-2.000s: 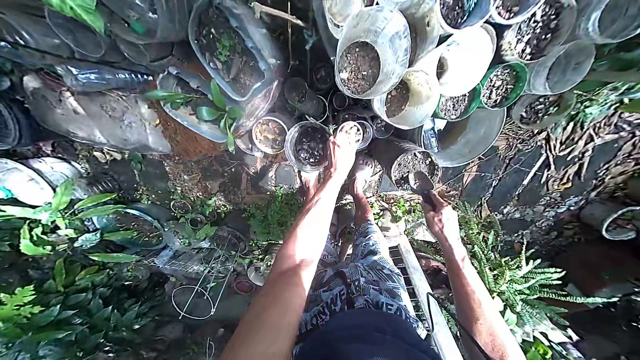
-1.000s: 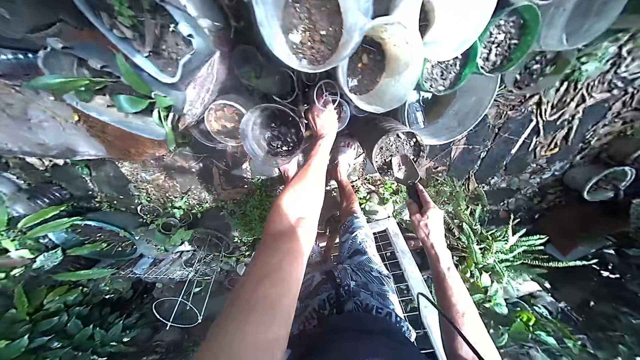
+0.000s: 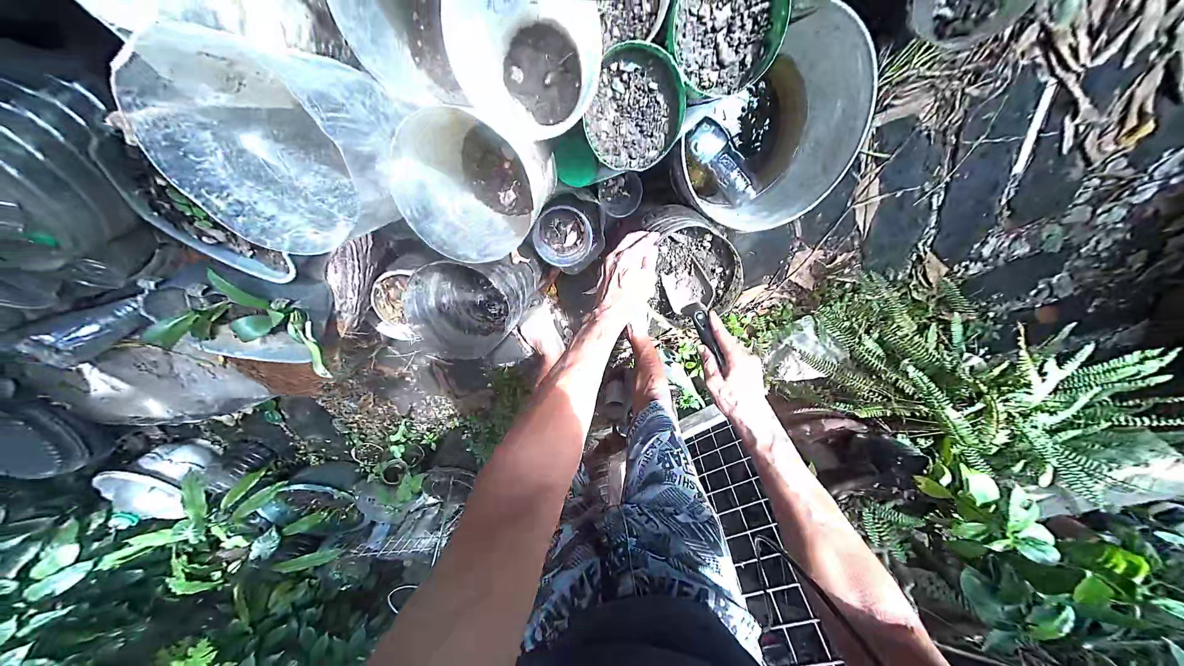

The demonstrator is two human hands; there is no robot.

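Observation:
My right hand grips the black handle of a small garden trowel. The trowel's blade lies on the soil in a round dark pot. At that pot's left rim is my left hand; its fingers are partly hidden, and whether they hold the rim cannot be told. Left of this hand stand a small clear plastic cup with dark matter inside and a larger clear container with dark contents.
Green pots of soil and a large tub with water and a plastic bottle stand beyond. Pale buckets crowd the upper left. A fern grows at right. A white wire rack lies beside my legs.
My left hand has moved right, from the small clear cup to the dark pot's edge. The trowel has stayed at the pot, in my right hand. The view has shifted.

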